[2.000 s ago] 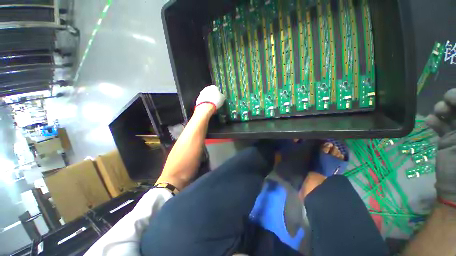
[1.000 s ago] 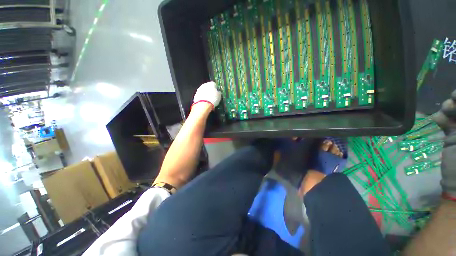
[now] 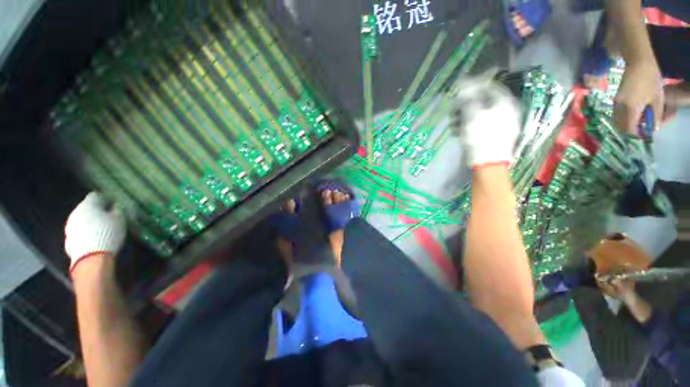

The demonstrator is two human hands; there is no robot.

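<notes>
Long narrow green circuit boards lie side by side in a row inside the black bin at the upper left. My left hand, in a white glove with a red cuff edge, is at the left end of the row; its fingertips are unclear. My right hand, also white-gloved and blurred by motion, is right of the bin, over the floor beside loose boards. Its fingers and anything in them cannot be made out. Several loose boards lie between the bin and my right hand.
Thin green strips lie scattered on the floor before my feet. A printed black sheet lies beyond. More boards are piled at the right. Another person's hand holds a blue-handled tool; another person is at the lower right.
The view has turned to the right, so the bin shows farther left and tilted. My right hand has come from the picture's right edge into full view. My left hand remains at the row's left end.
</notes>
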